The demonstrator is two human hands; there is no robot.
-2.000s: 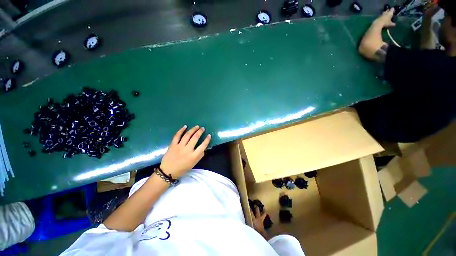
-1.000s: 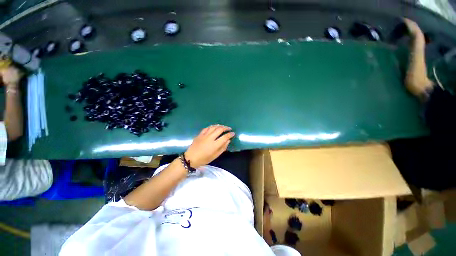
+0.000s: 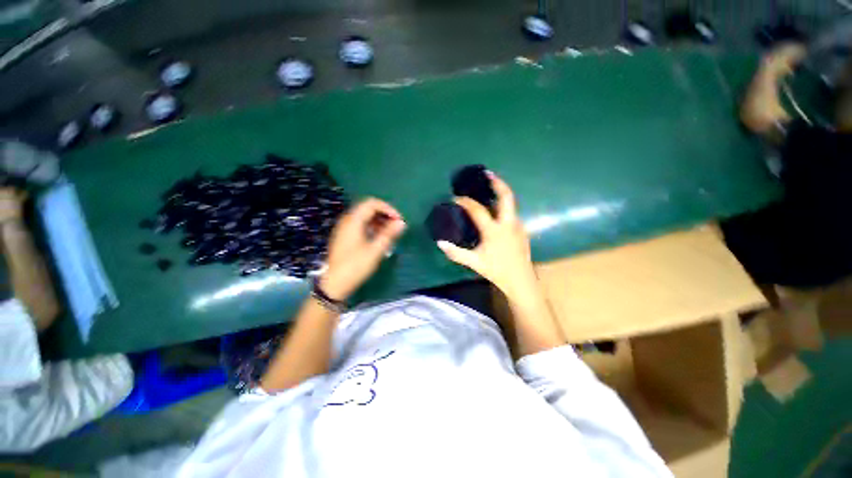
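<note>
My right hand [image 3: 500,238] holds two round black units over the green bench. One unit [image 3: 452,226] is between thumb and fingers, the other [image 3: 474,185] is just beyond it at the fingertips. My left hand [image 3: 360,245] is to the left, beside the heap of small black parts [image 3: 257,217]. Its fingers are curled with the tips close together; blur hides whether a small part is between them. The two hands are apart.
Round units with white faces [image 3: 295,72] lie spaced along the dark conveyor [image 3: 439,37]. An open cardboard carton [image 3: 645,291] stands at the bench edge by my right arm. Pale blue strips [image 3: 75,252] lie at the left. A person sits at each side.
My right hand has come up out of the carton with two round units, now over the bench. My left hand has moved off the bench edge, its fingers now curled. The view has shifted and tilted.
</note>
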